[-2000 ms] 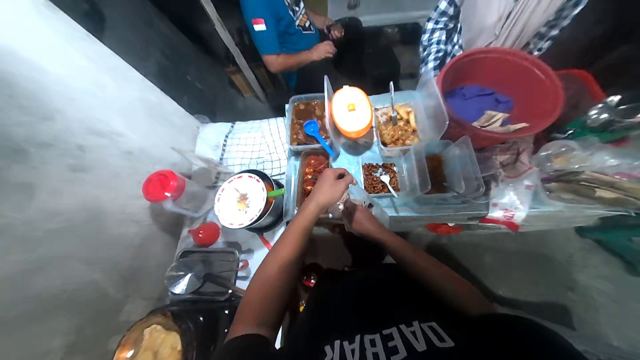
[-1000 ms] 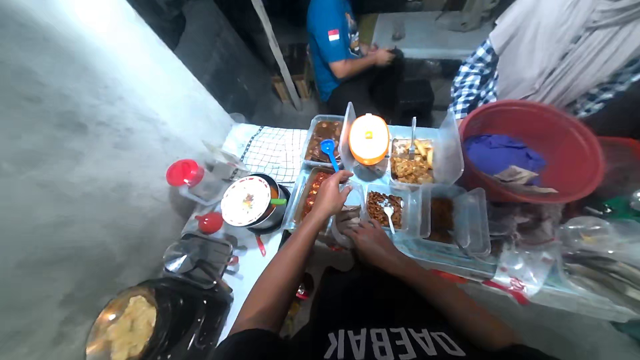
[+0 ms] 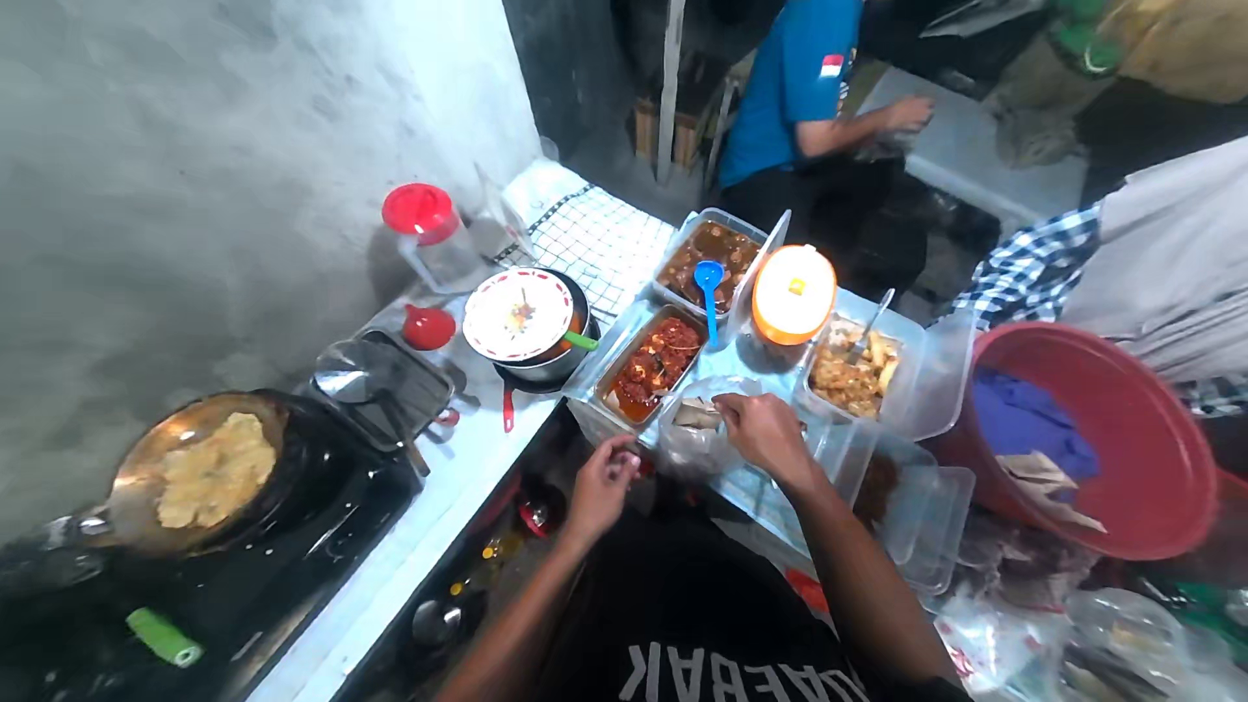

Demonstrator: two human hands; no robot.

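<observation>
My right hand (image 3: 765, 434) pinches the edge of a clear plastic bag (image 3: 697, 450) that holds a folded brown packet (image 3: 698, 413). My left hand (image 3: 603, 487) is apart from the bag, fingers loosely curled, near the front corner of a container of red saucy food (image 3: 655, 366). Behind that stands a container of brown stew (image 3: 717, 249) with a blue plastic spoon (image 3: 710, 283) in it. To the right are an orange-rimmed lidded container (image 3: 794, 292) and a plastic box of yellowish food (image 3: 850, 375) with a metal utensil.
Left of the containers stands a pot under a floral lid (image 3: 519, 314), then a red-lidded pitcher (image 3: 429, 229). A frying pan with food (image 3: 216, 468) is on the stove at far left. A red plastic basin (image 3: 1121, 429) is at right. Two people are beyond the table.
My left hand has come away from the other hand and the bag, toward the left. My right hand now grips the bag's edge. The view has turned left, showing more of the stove.
</observation>
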